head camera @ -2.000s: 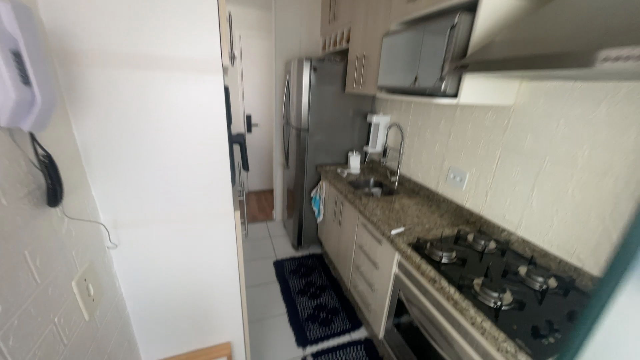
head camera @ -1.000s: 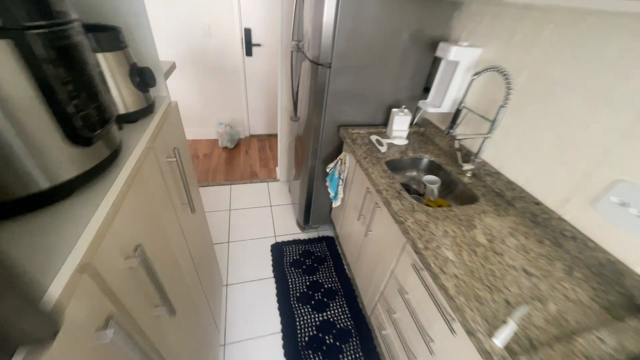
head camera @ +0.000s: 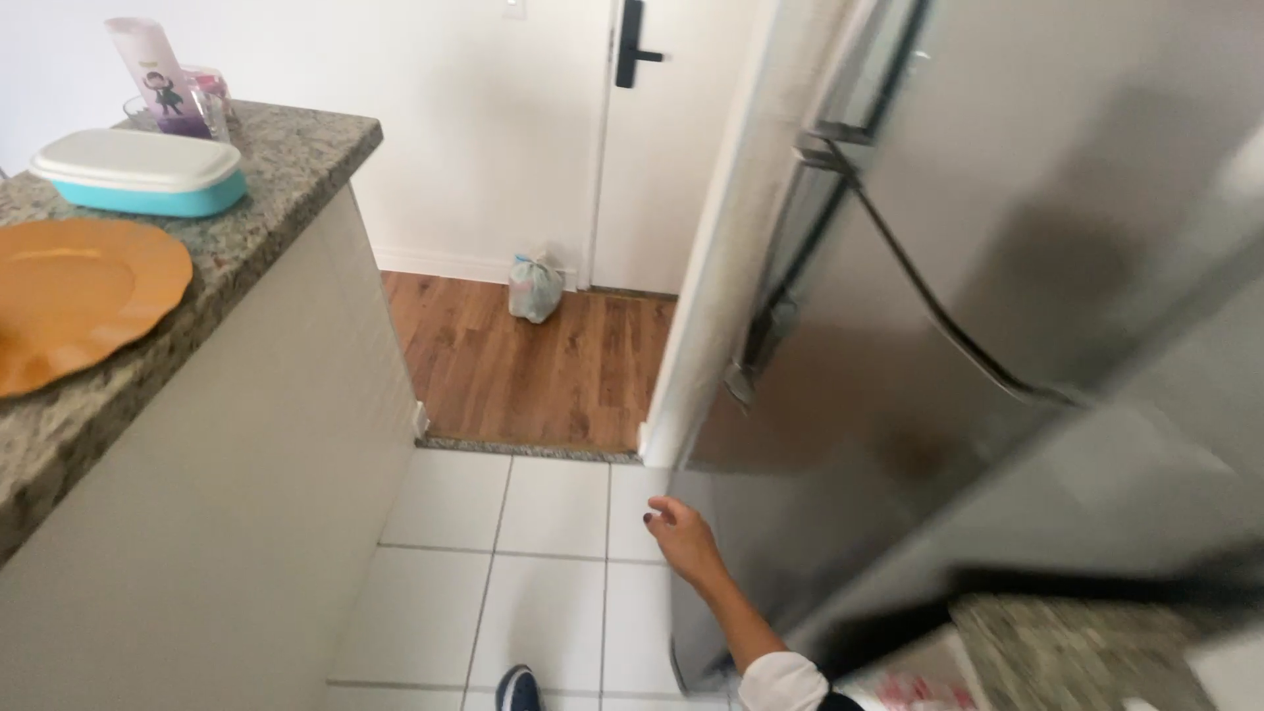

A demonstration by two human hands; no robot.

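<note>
My right hand reaches into view at the lower middle, over the white floor tiles and beside the lower part of the stainless steel refrigerator. Its fingers are loosely curled and hold nothing that I can see. A white sleeve ends on the forearm. My left hand is out of view. The refrigerator's long door handle runs up above and to the right of my hand, not touched by it.
On the left granite counter are an orange plate, a turquoise container with a white lid and a tall tumbler. A tied plastic bag lies on the wood floor near the white door. A stone threshold crosses the floor.
The view has moved forward through the kitchen, past the sink and the dark rug, to the refrigerator. My right hand has come into view.
</note>
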